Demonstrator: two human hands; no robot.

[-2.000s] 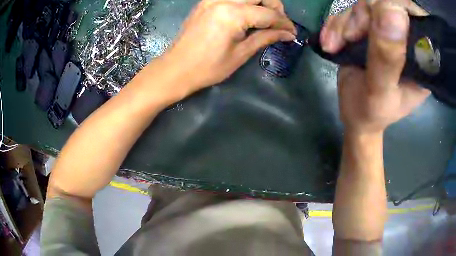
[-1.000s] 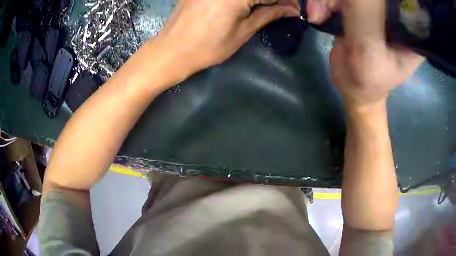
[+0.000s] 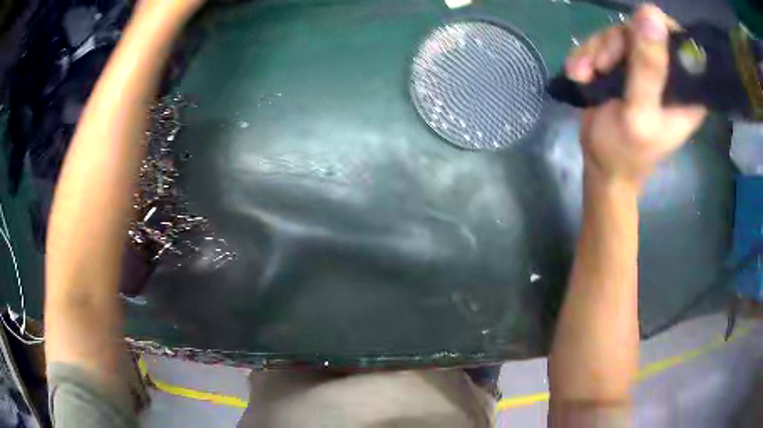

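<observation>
My right hand [image 3: 632, 92] is closed around the thick black electric screwdriver [image 3: 698, 71], whose tapered nose points left at the rim of the round screw tray. The screw tray [image 3: 478, 84] is a grey perforated disc with bright specks, flat on the mat. My left forearm reaches up the left side and my left hand is cut off by the top edge. A pile of metal pieces [image 3: 163, 180] lies beside that forearm, partly hidden by it. Dark plastic housings [image 3: 79, 54] are heaped at the upper left, blurred.
The shiny dark green mat [image 3: 351, 292] covers the bench, its front edge near my lap. A white cord [image 3: 12, 259] hangs at the left edge. A blue box [image 3: 747, 217] stands at the far right. A small white object [image 3: 458, 3] is at the top edge.
My left hand has moved up and left, out of the picture. The housing under my hands no longer shows mid-bench. The whole screw tray now shows, with the screwdriver nose beside it.
</observation>
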